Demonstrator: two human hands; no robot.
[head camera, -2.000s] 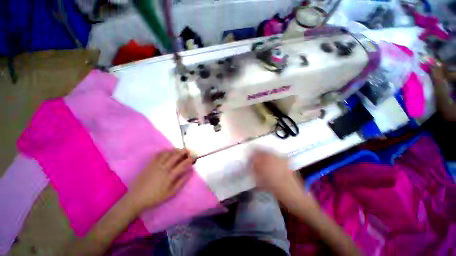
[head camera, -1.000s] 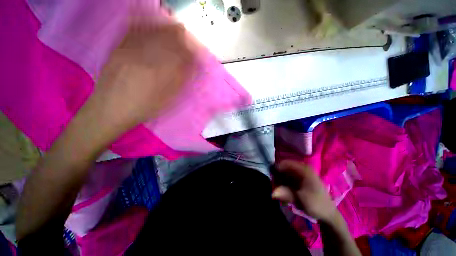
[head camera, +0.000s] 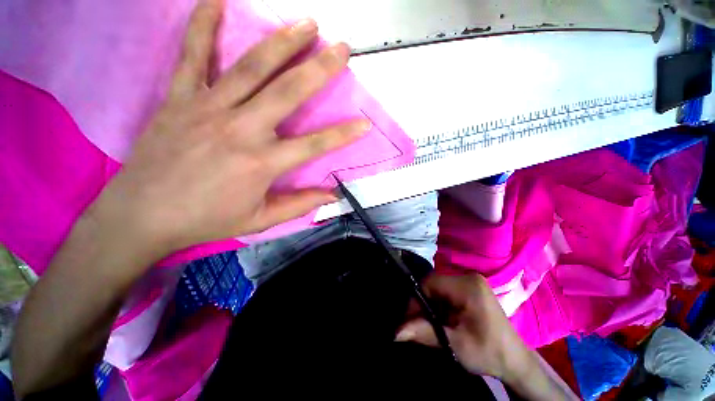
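Observation:
A light-pink fabric panel (head camera: 110, 70) lies over a hot-pink panel (head camera: 51, 168) on the white table. A thin dark angled line runs near its right corner. My left hand (head camera: 227, 149) lies flat on the light-pink panel with fingers spread, holding nothing between them. My right hand (head camera: 470, 317) is below the table edge, in front of my lap, closed around the handles of black scissors (head camera: 384, 244). The scissors point up and left, and their tip touches or nearly touches the panel's lower edge beside the marked line. The blades look closed.
The cream machine bed (head camera: 486, 19) is at the top. A printed ruler scale (head camera: 541, 125) runs along the white table edge. A flat black rectangle (head camera: 683, 79) lies at right. A crumpled pink pile (head camera: 588, 227) is right of my lap. A blue basket (head camera: 215, 280) is below left.
My right hand has taken hold of the scissors from under the machine arm and brought them to the panel's edge. My left hand has spread flat on the panel. The view has moved closer.

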